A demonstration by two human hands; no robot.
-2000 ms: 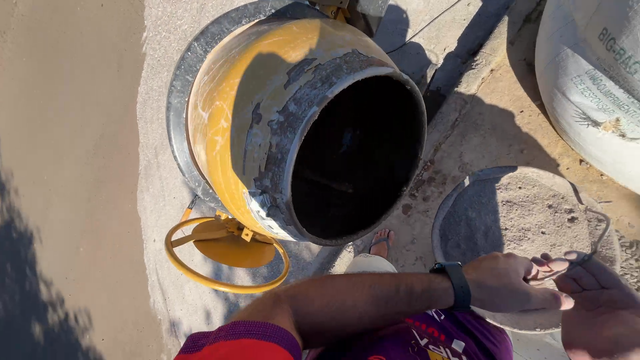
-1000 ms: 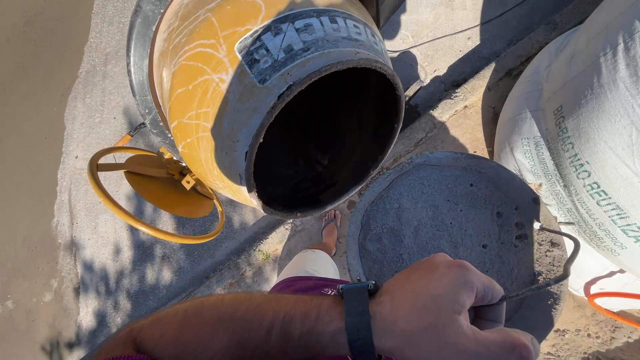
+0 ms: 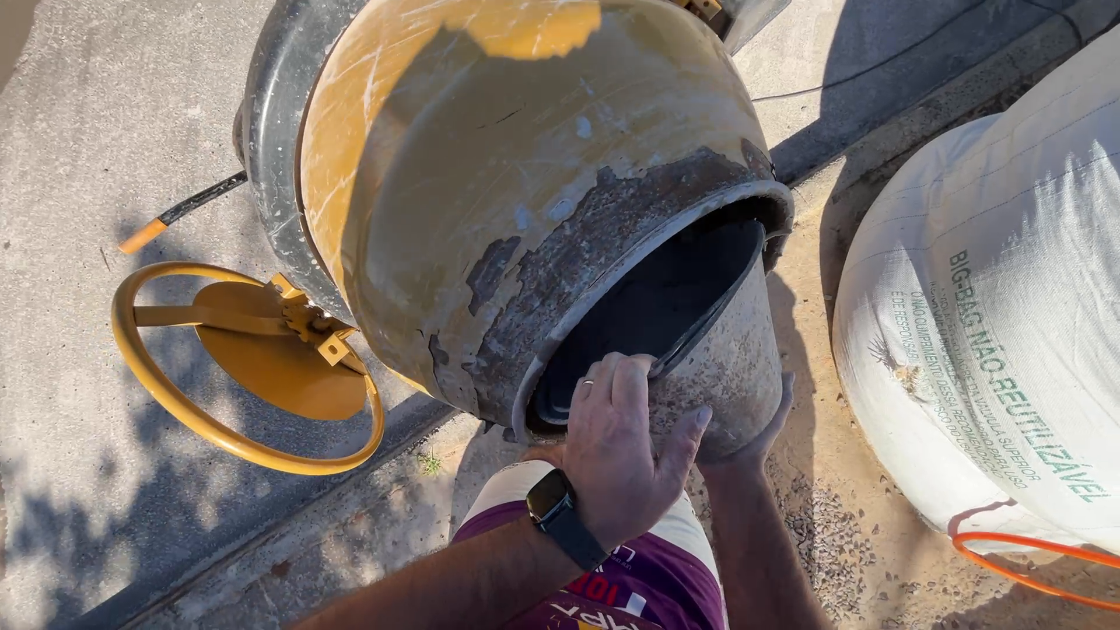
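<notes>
A cement-caked bucket [image 3: 722, 376] is tilted with its mouth inside the opening of a yellow concrete mixer drum [image 3: 490, 166]. My left hand [image 3: 617, 437], with a watch and a ring, grips the bucket's rim close to the drum's lower lip. Under the bucket's base, my right hand [image 3: 766, 433] supports it, its fingers partly hidden behind the bucket. Paint is flaking off the drum near its mouth. The inside of the drum is dark, and its contents cannot be made out.
Left of the drum is a yellow handwheel [image 3: 249, 367], with an orange-tipped lever [image 3: 184, 212] above it. A large white bulk bag [image 3: 989, 289] bearing print stands at the right, near an orange hose [image 3: 1032, 569]. A dark cable [image 3: 840, 83] crosses the ground beyond.
The bucket has gone from the ground beside the mixer up to the drum's mouth and is tipped into it. My left hand has moved from its wire handle to the rim; my right hand has come into view.
</notes>
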